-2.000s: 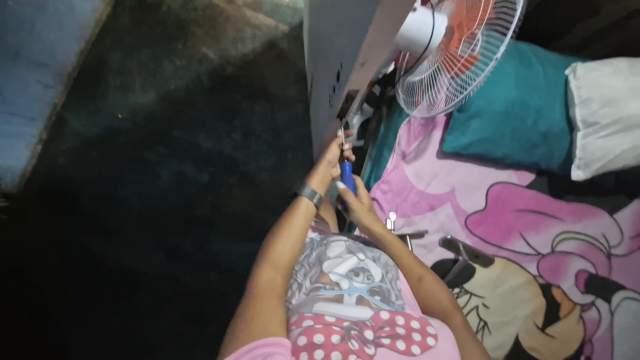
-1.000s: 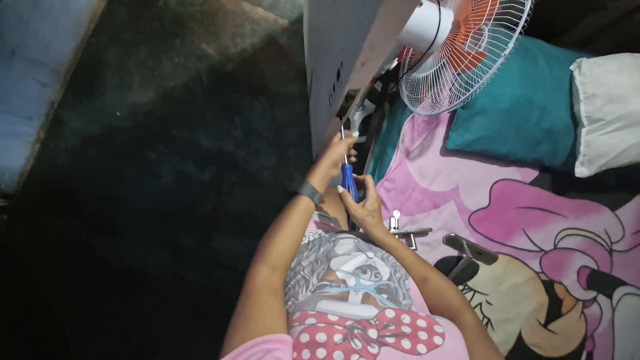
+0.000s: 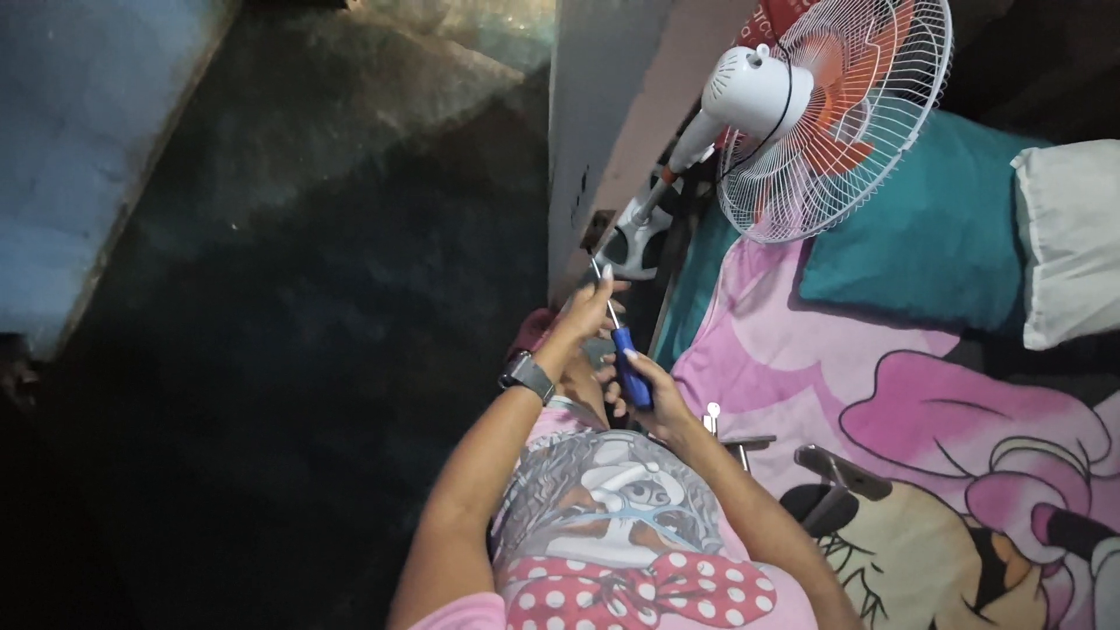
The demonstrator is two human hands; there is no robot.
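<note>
My right hand (image 3: 656,394) holds the blue handle of a screwdriver (image 3: 633,369). The metal shaft runs up and slightly left, and its tip is at or close to the lower end of a brown recess (image 3: 598,229) in the edge of a pale door or panel (image 3: 604,96). My left hand (image 3: 595,308), with a watch on its wrist, is around the shaft near the tip, fingers partly curled; whether it grips the shaft cannot be told. Whether the tip touches the panel is too small to see.
A white pedestal fan (image 3: 754,92) with orange blades stands right of the panel. A bed with a pink cartoon-print sheet (image 3: 770,350) holds a teal pillow (image 3: 919,236), a white pillow (image 3: 1076,245), a door handle set or similar metal hardware (image 3: 744,442) and a dark flat object (image 3: 843,471).
The brown recess in the panel edge shows more plainly above my left hand than a second ago. My right hand stays on the blue handle.
</note>
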